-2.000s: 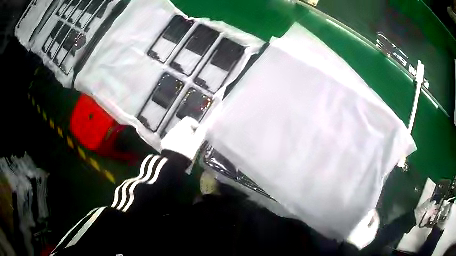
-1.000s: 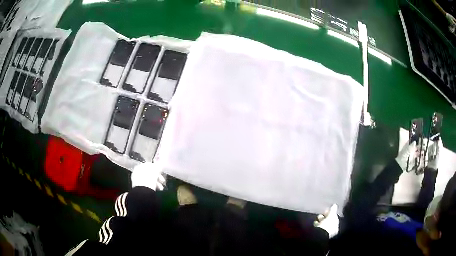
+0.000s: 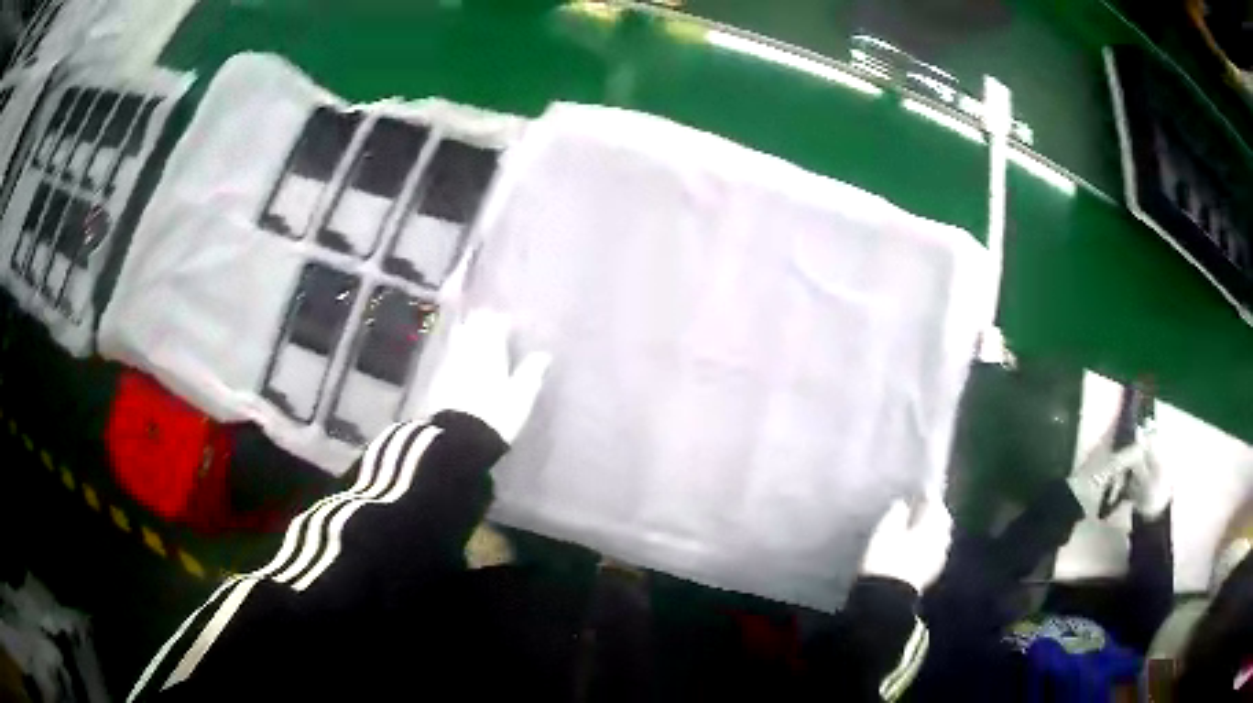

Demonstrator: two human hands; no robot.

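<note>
A large white liner cloth (image 3: 715, 343) lies over a tray in front of me, covering what is under it. My left hand (image 3: 488, 371), in a white glove, rests on the cloth's left part with fingers spread. My right hand (image 3: 907, 543), also gloved in white, is at the cloth's lower right corner; whether it pinches the cloth cannot be told. To the left, a cloth-lined tray (image 3: 179, 295) holds several phone frames (image 3: 319, 323) in two rows, dark above and pale below, with small red dots on one.
Another lined tray (image 3: 21, 261) stands at far left. A red stool (image 3: 158, 446) is below the bench edge. A white post (image 3: 998, 206) stands beyond the cloth's right side. A black tray (image 3: 1189, 165) is at far right. A neighbouring worker's gloved hands (image 3: 1120, 481) hold a part over a white sheet (image 3: 1202, 474).
My left hand has moved up and right from the near edge onto the cloth. My right hand has moved slightly up at the corner. The cloth has wrinkled a little there.
</note>
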